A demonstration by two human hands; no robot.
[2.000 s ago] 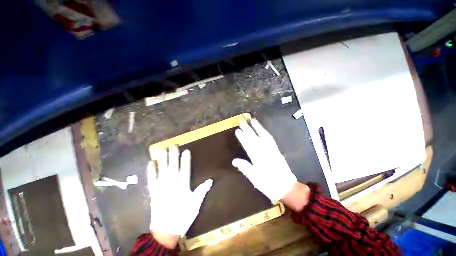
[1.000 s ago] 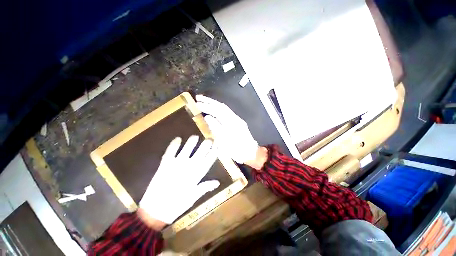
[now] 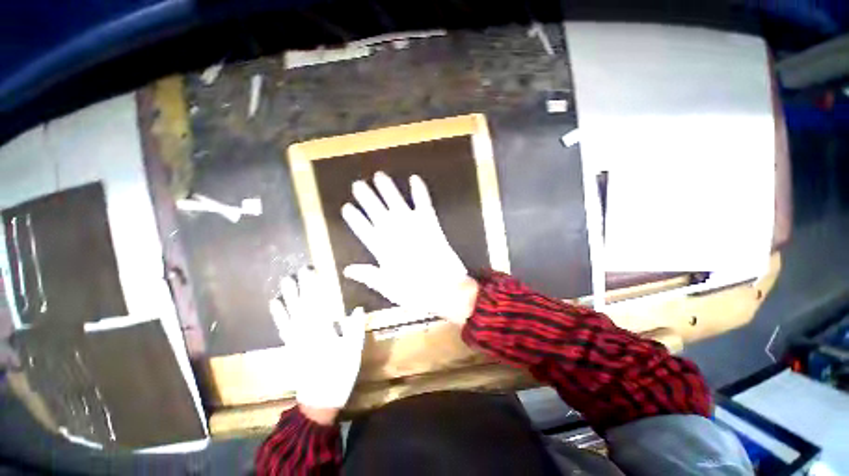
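Note:
The tan frame [image 3: 391, 136] lies on the dark board, its front edge near the board's wooden edge. A dark brown panel [image 3: 456, 195] shows inside it. My right hand [image 3: 405, 244], in a white glove, rests flat on the panel with fingers spread, holding nothing. My left hand [image 3: 321, 337], also gloved, is at the frame's front left corner and covers it. Its fingers are apart; whether it pinches the frame is hidden.
A white sheet stack [image 3: 684, 149] lies at the right. Brown panels [image 3: 70, 246] with pale lines lie on white sheets at the left. White scraps [image 3: 222, 206] lie on the board [image 3: 244, 270]. The blue press [image 3: 121, 37] spans the back.
The view has turned and shifted. My right hand has moved from the frame's right side onto the panel. My left hand has moved off the panel to the front left corner.

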